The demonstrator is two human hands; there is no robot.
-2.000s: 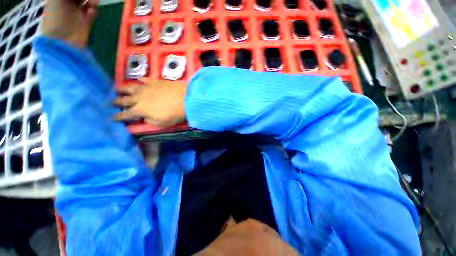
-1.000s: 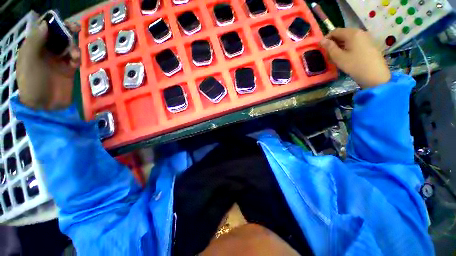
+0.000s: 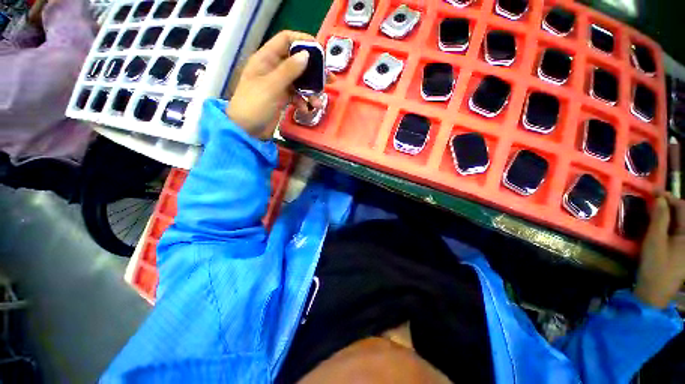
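Observation:
My left hand (image 3: 263,81) holds a watch unit (image 3: 309,67) with a glossy black face and silver edge, above the left edge of the red-orange tray (image 3: 420,169). The thumb lies on the black face. The tray holds several black-faced units and, at its left, several silver units with dark round centres, such as one back cover (image 3: 384,71). One pocket (image 3: 357,126) in the front row is empty. My right hand (image 3: 665,251) is at the tray's front right corner, cut off by the picture's edge; whether it holds anything is unclear.
A white tray (image 3: 197,91) full of black-faced units lies at the upper left. A spare red tray (image 3: 167,206) is lower, beside the bench. A person's pink sleeve (image 3: 56,97) is at the far left. A black wheel (image 3: 113,196) stands below.
The view has swung left, so the trays appear further right. My left hand still holds the unit, now over the tray's left edge. My right hand now appears at the front right corner.

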